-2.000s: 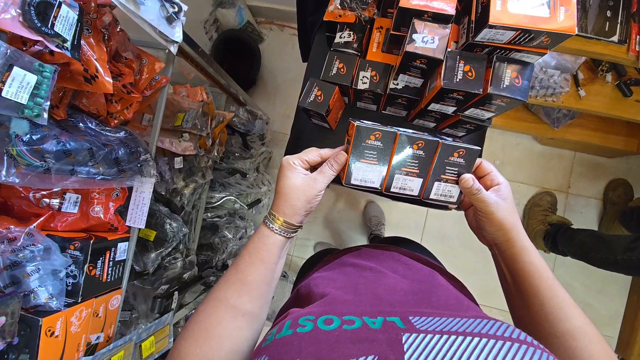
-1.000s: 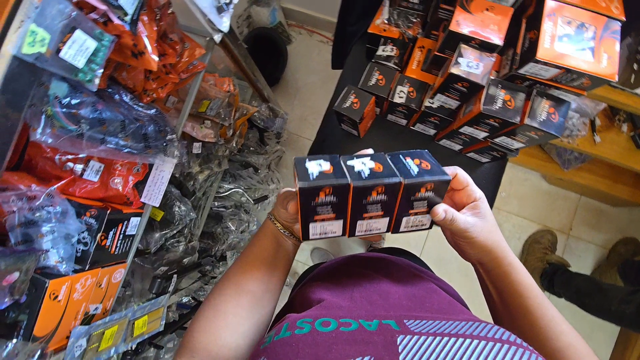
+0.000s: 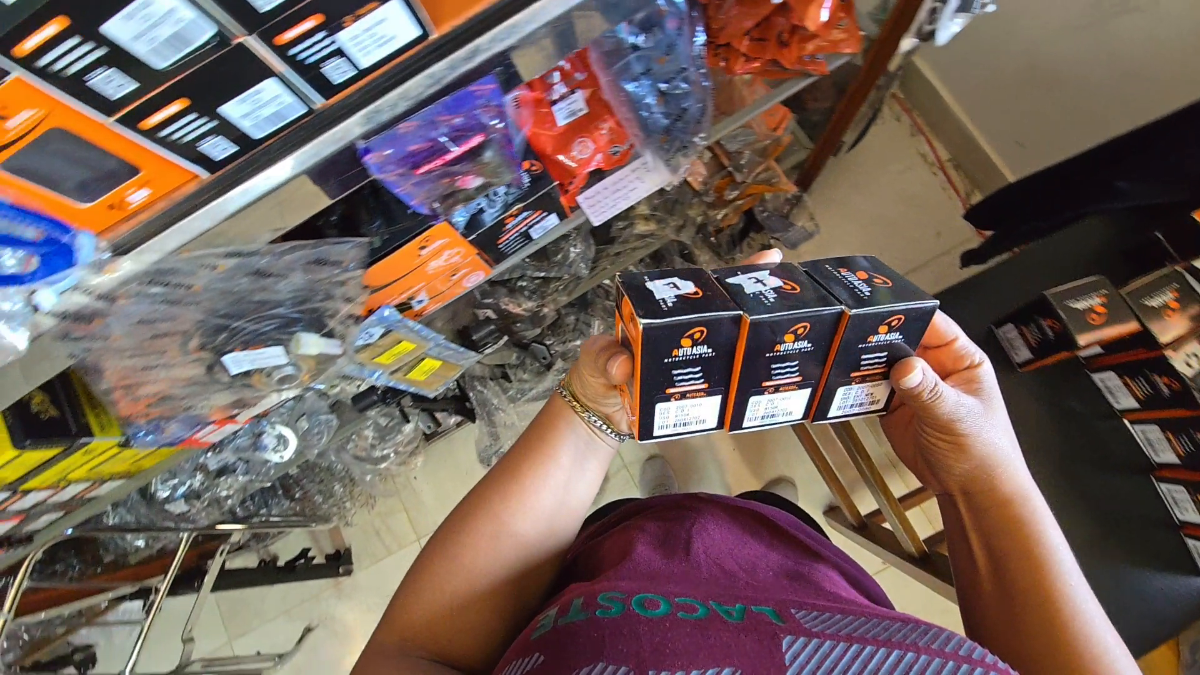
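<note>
Three black and orange Auto Asia motorcycle part boxes stand side by side in a row between my hands: the left box (image 3: 684, 361), the middle box (image 3: 783, 356) and the right box (image 3: 872, 347). Each bears a white label on its front, and the left and middle ones have torn white stickers on top. My left hand (image 3: 605, 384) presses on the left box's outer side, its fingers partly hidden behind. My right hand (image 3: 952, 398) grips the right box, thumb on the front near its label.
To the left are shelves with plastic-bagged parts (image 3: 450, 150), an orange box (image 3: 427, 272) and a metal wire rack (image 3: 178, 581). More black boxes (image 3: 1116, 347) stand on a black surface (image 3: 1069, 469) at right. Wooden legs (image 3: 862, 478) rise from the tiled floor.
The view has swung left towards the shelves. The three boxes remain between my hands, moved away from the boxes on the black surface; they were tilted flatter two seconds ago.
</note>
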